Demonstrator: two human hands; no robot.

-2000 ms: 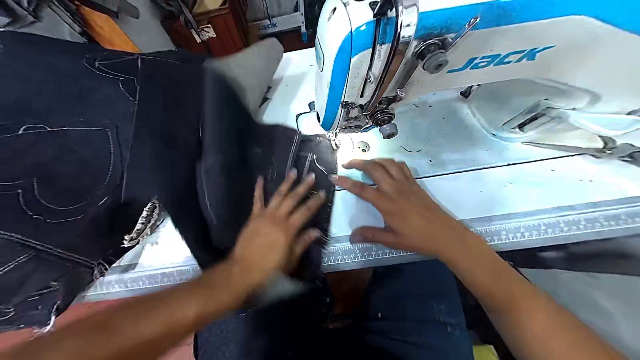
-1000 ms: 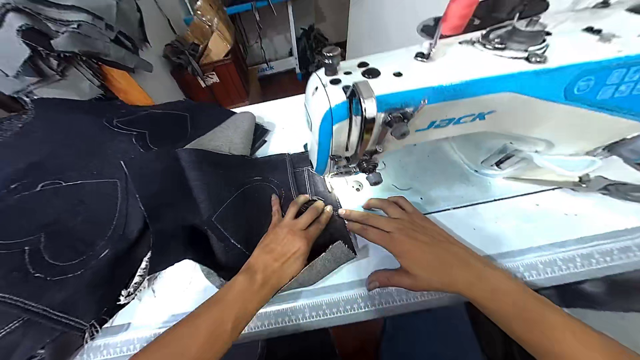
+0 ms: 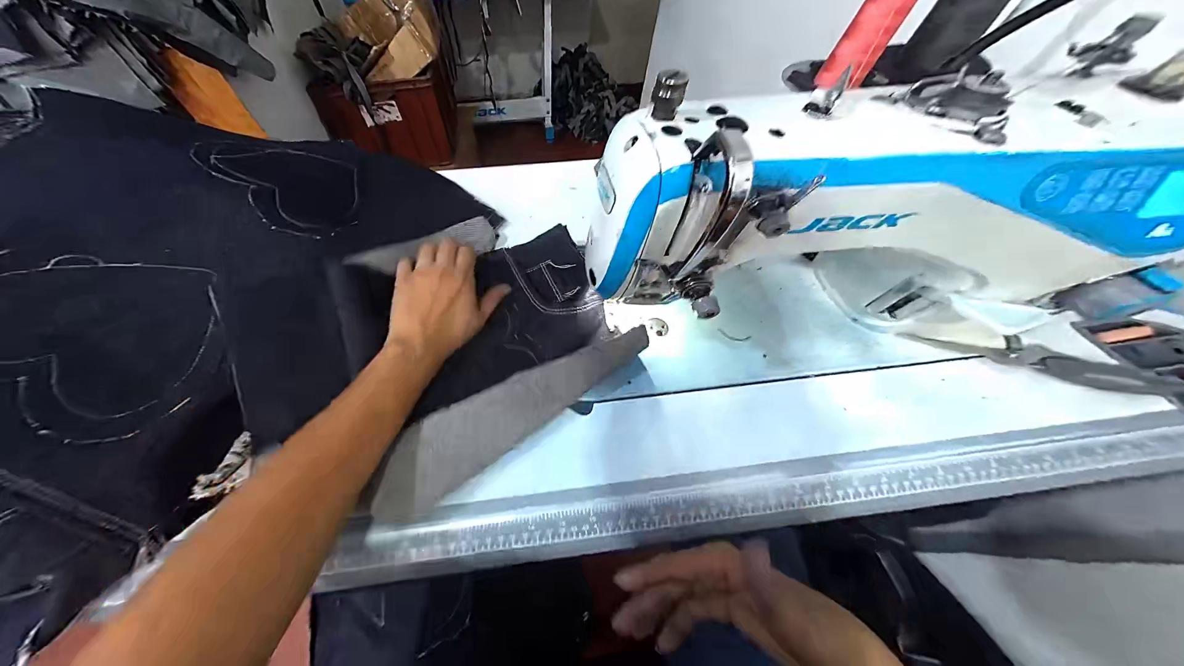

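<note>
My left hand [image 3: 439,296] lies palm down, fingers spread, on a dark denim piece [image 3: 546,305] with light stitching. One edge of the piece is turned over, showing its grey underside [image 3: 518,398], and its right end reaches the needle area of a white and blue Jack sewing machine [image 3: 684,222]. My right hand [image 3: 712,592] is below the table's front edge, blurred, fingers apart, with nothing visible in it. More dark denim [image 3: 111,222] with chalk-like heart outlines spreads over the left side.
A metal ruler strip [image 3: 647,518] runs along the table's front edge. Thread snips or scissors [image 3: 1091,370] lie at the right under the machine arm. Behind stand a reddish-brown cabinet [image 3: 398,120] with a cardboard box and a heap of dark scraps [image 3: 592,92].
My right hand has left the denim beside the needle and moved down below the table edge. My left hand has moved left and away from me on the cloth, whose near edge is now folded over.
</note>
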